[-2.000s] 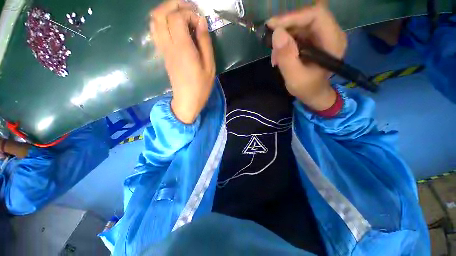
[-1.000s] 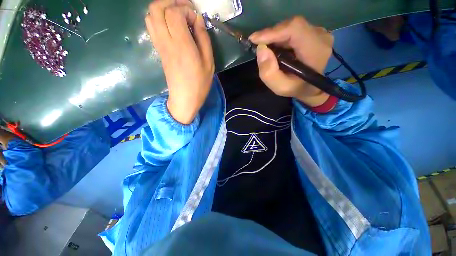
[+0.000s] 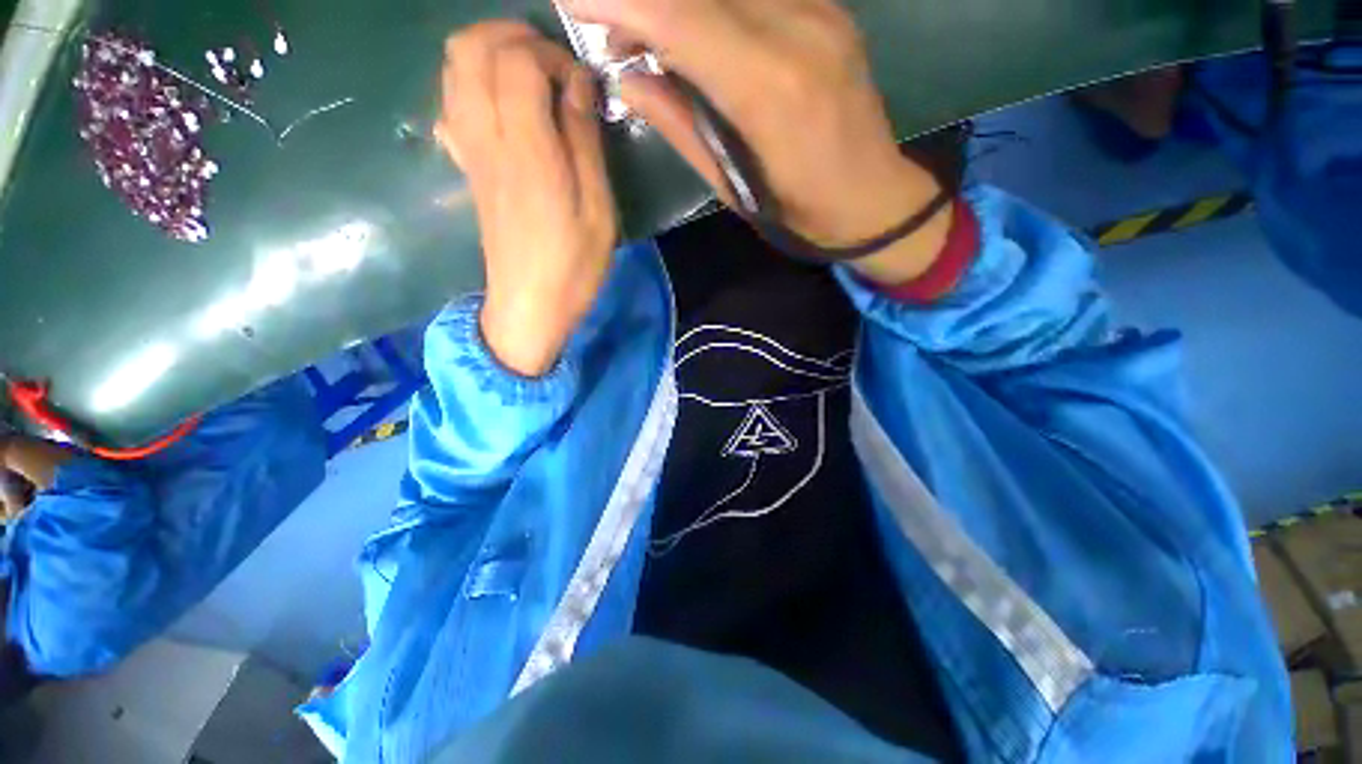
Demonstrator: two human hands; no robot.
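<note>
A phone unit (image 3: 613, 63), a pale piece with a small detailed end, shows in part between my hands at the top edge. My left hand (image 3: 530, 172) has its thumb and fingertips at the unit's left side and grips it there. My right hand (image 3: 784, 127) is bent over the unit from the right and covers most of it. A slim dark curved item (image 3: 726, 154) runs along its palm side towards the wrist; whether the fingers hold it is unclear. A dark band (image 3: 881, 239) circles the right wrist above a red cuff.
A pile of small purple-pink components (image 3: 145, 138) lies on the green bench mat (image 3: 359, 179) at the left, with loose pieces and thin pale strips beside it. A blue-sleeved arm (image 3: 90, 552) with an orange-red cord is at the left. Another blue sleeve (image 3: 1314, 194) is at the upper right.
My right hand has moved left, over the phone unit. The thick black corded tool it held no longer shows. My left hand has stayed nearly in place. The unit is now more covered.
</note>
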